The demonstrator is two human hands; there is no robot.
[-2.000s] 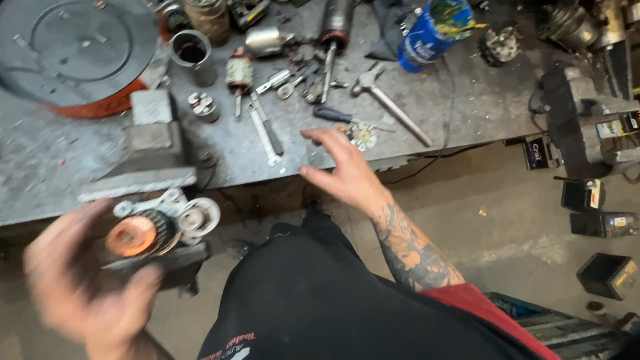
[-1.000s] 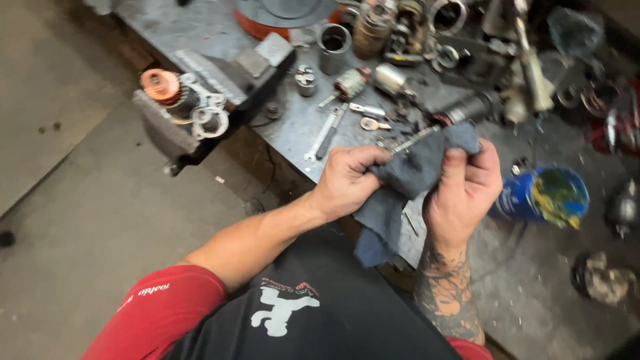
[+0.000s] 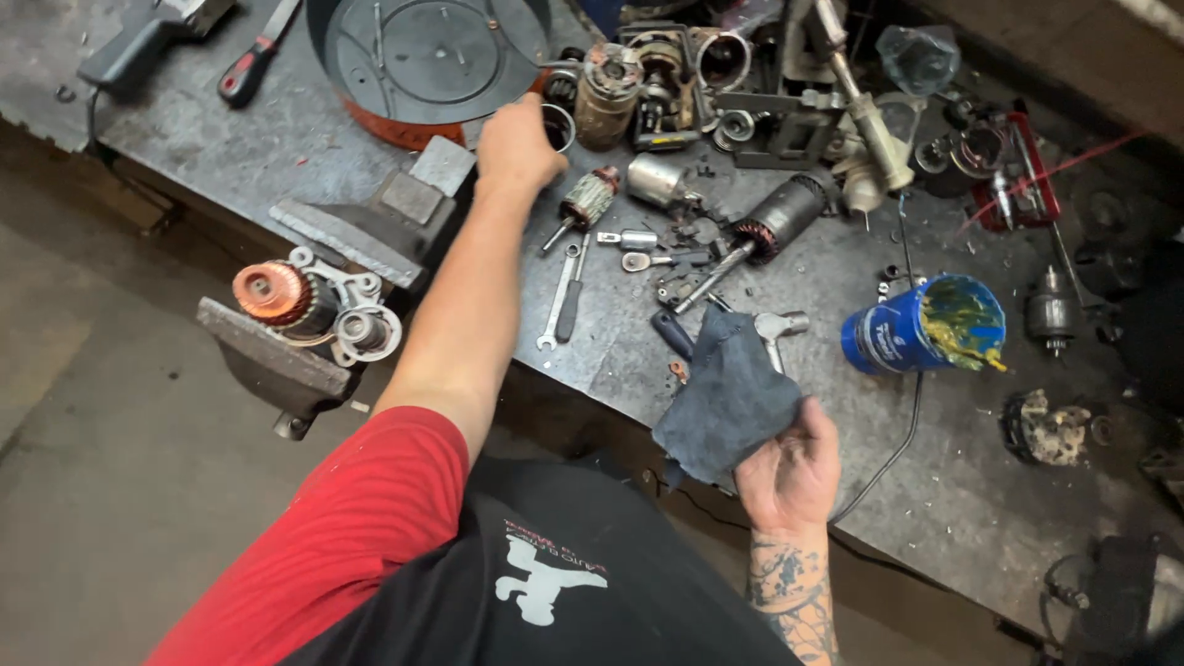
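My left hand (image 3: 518, 153) reaches over the bench beside an open metal cylinder (image 3: 558, 128); its fingertips are hidden, so what it grips cannot be told. My right hand (image 3: 791, 467) is palm up near the bench edge and holds a grey-blue cloth (image 3: 726, 398), with its fingers partly beneath it. The cloth hangs beside a hammer (image 3: 782, 326) and a dark screwdriver handle (image 3: 672, 335). At left, an armature with a copper commutator (image 3: 270, 291) stands in a cast metal housing (image 3: 365, 331), between the jaws of a bench vise (image 3: 277, 356).
A combination wrench (image 3: 558, 305), a ratchet (image 3: 647, 261) and another armature (image 3: 592, 196) lie mid-bench. Behind are a round dark tray (image 3: 421, 55) and a rusty cylindrical housing (image 3: 608, 92). A longer armature (image 3: 786, 217) and a blue tub of grease (image 3: 888, 328) are farther right.
One second ago both hands held the cloth; my left hand has let go and moved to the metal cylinder. Two seconds ago my left hand was beside the armature in the vise. The view has shifted.
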